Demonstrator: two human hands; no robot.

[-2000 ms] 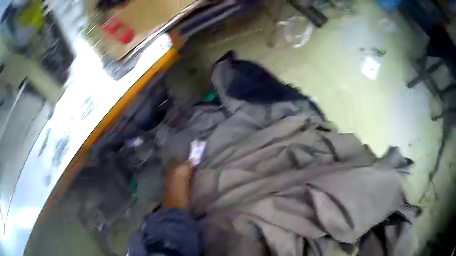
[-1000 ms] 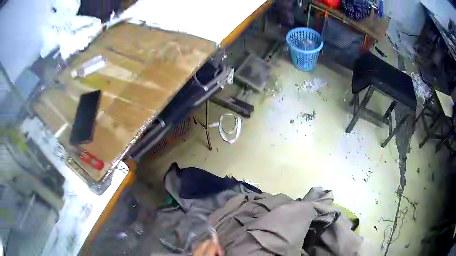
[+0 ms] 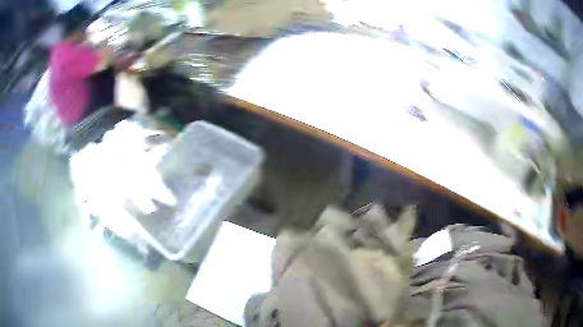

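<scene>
A large crumpled heap of taupe cloth fills the lower middle and right, cut off by the bottom edge. A pale strip or cord crosses its right part, and a small white piece lies on it. The view is blurred. Neither of my hands shows; I cannot tell whether they are under or behind the cloth or below the picture. A pale flat square top, perhaps a stool, shows left of the heap.
A clear plastic bin stands left of centre, with a heap of white strips beside it. A white table with an orange-brown edge runs across the upper right. A person in a pink top is at the upper left.
The view has swung from the wooden board, blue basket and black stool to the clear bin and white table. The hand seen on the cloth before is out of sight.
</scene>
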